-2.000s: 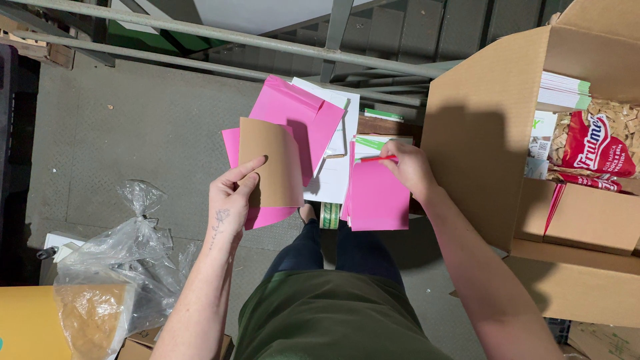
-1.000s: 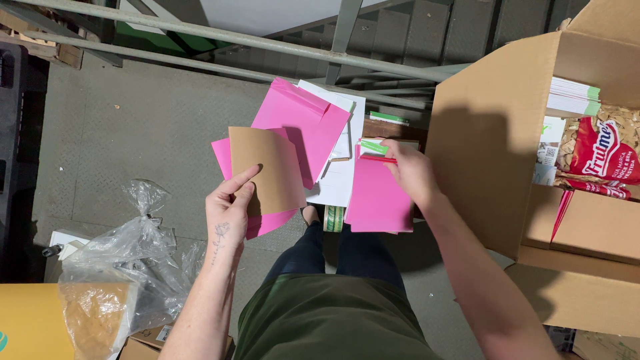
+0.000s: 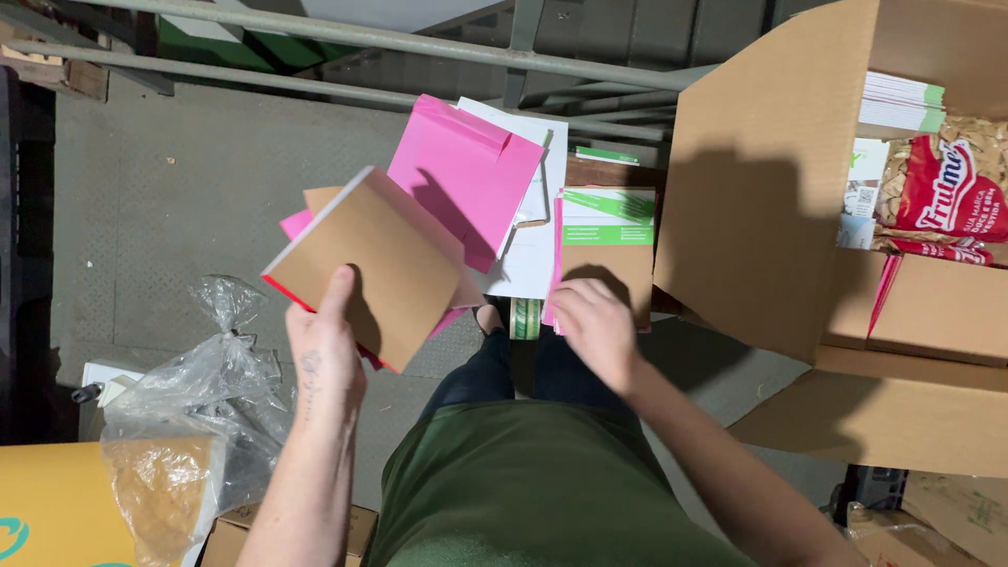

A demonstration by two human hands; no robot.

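My left hand grips a fanned bundle of brown and pink card pieces, its thumb on top of a brown one with a red edge. My right hand touches the lower left edge of a stack of cards; whether its fingers pinch one cannot be told. The top of that stack is brown, with a green and white printed part, and pink edges show at its left side. Between the hands, a pink folded paper piece lies over white sheets.
An opened cardboard box at right holds red-printed packets and stacked leaflets. A metal railing crosses the far side. A green tape roll sits by my feet. A clear plastic bag lies at lower left.
A brown card with a red edge now lies on top of my left hand's bundle. My right hand has moved down the right stack, whose top was pink and is now brown with green print.
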